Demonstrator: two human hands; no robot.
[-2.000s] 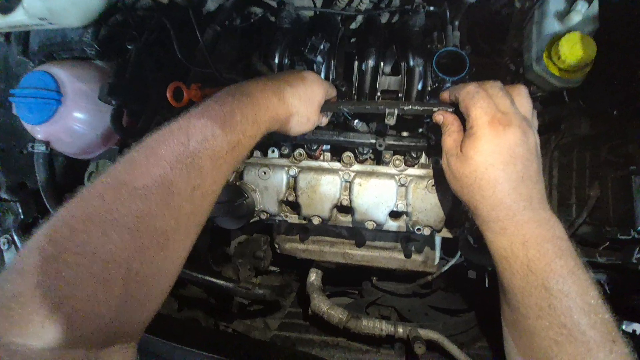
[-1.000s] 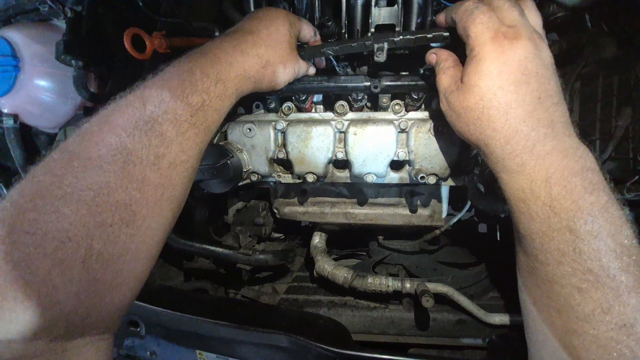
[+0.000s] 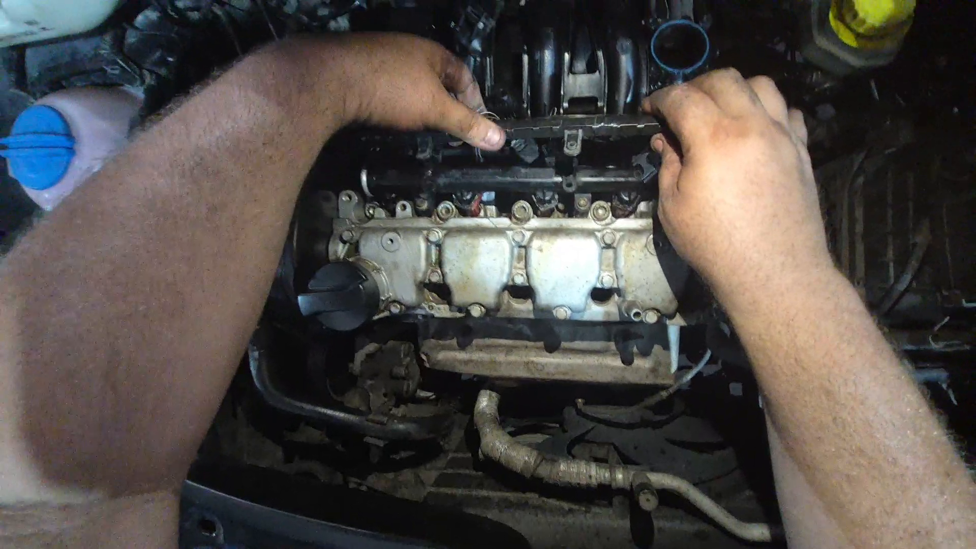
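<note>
A long dark strip with a small bracket, which looks like a wiring channel, spans the gap between my hands. My left hand grips its left end, thumb on the near side; its other fingers are partly hidden. Around the right end, my right hand is closed with thumb and fingers. Just below the strip runs a black fuel rail, with injectors and connectors under it. Nearer me lies the silver valve cover with bolts along its edges. The black intake manifold stands behind the strip.
A pink coolant reservoir with a blue cap is at the left. A yellow-capped reservoir stands at the upper right, and a blue-ringed opening behind my right hand. The black oil filler cap and a wrapped pipe are nearer me.
The strip looked tilted in my hands a second ago and now lies nearly level, lower on the left. My left hand has turned, its thumb now reaching along the strip. The view has shifted.
</note>
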